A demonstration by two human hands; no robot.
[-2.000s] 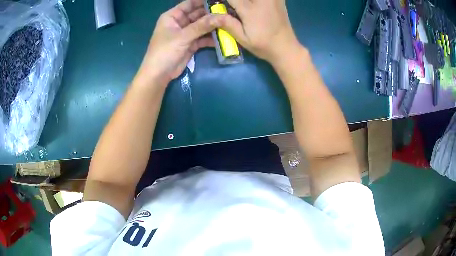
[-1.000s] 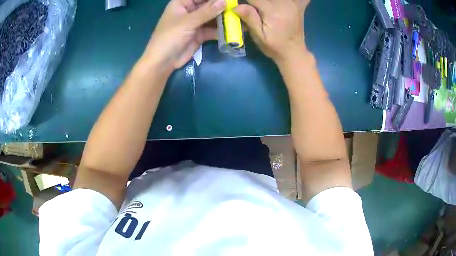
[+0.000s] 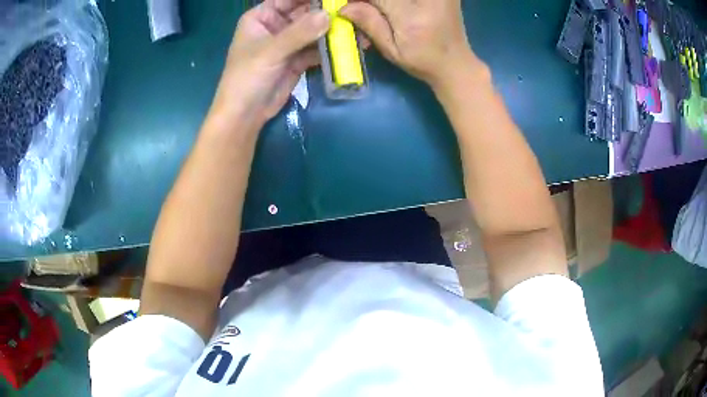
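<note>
A grey open handle body [image 3: 332, 91] with a bright yellow battery [image 3: 344, 56] inside it is at the top middle of the view. Its near end points towards me and its far end is cut off by the top edge. My left hand [image 3: 271, 50] holds it from the left, with the thumb at the battery. My right hand [image 3: 415, 35] is on its right side, with the thumb on the upper part of the battery. The fingers of my right hand are partly out of the picture.
A clear plastic bag [image 3: 74, 128] of small dark parts [image 3: 31, 101] lies at left. A grey curved piece [image 3: 163, 19] is at the top left. Grey handle covers [image 3: 607, 77] are piled at right on a printed sheet [image 3: 659, 151]. A small white ring [image 3: 272, 209] lies near the edge. Cartons [image 3: 593, 225] stand below.
The view has shifted slightly. The handle body stands more upright than two seconds ago, and my right thumb has moved up off the middle of the battery. Both hands still hold the unit.
</note>
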